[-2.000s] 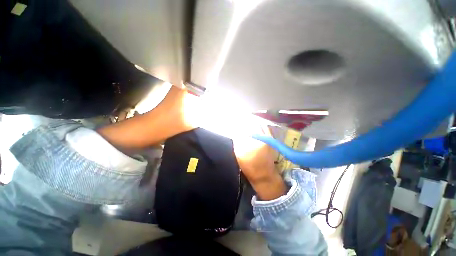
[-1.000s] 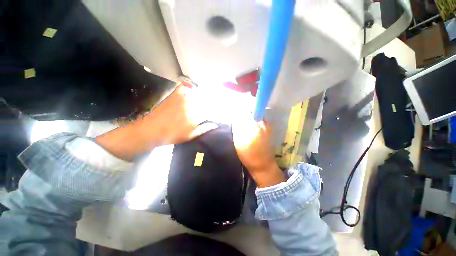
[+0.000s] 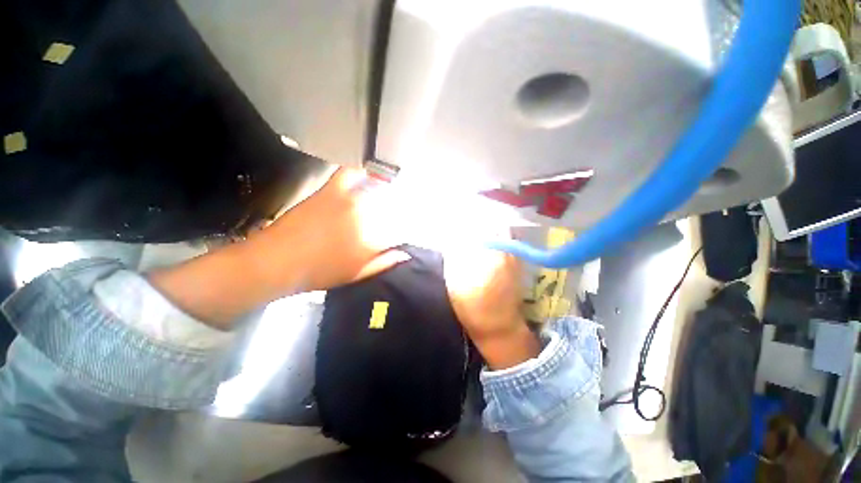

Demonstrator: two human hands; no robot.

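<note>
A black rounded bag panel (image 3: 392,377) with a small yellow label hangs from the needle area toward me, over the front of the machine table. My left hand (image 3: 326,231) holds its upper left edge, thumb on the fabric. My right hand (image 3: 486,292) is at its upper right edge. Glare from the machine lamp (image 3: 430,212) hides the fingertips of both hands, the needle and the stitching. The white sewing machine head (image 3: 472,85) stands above the hands.
A blue hose (image 3: 689,160) hangs across the machine head. A heap of black bag bodies (image 3: 113,123) is at the left. At the right are a yellow-edged plate (image 3: 555,283), a looped black cord (image 3: 649,377), dark fabric pieces (image 3: 715,377) and a tablet (image 3: 821,179).
The view has shifted, so the machine head and hose sit differently in the picture. Both hands remain at the panel's upper end, with the left thumb now showing on it.
</note>
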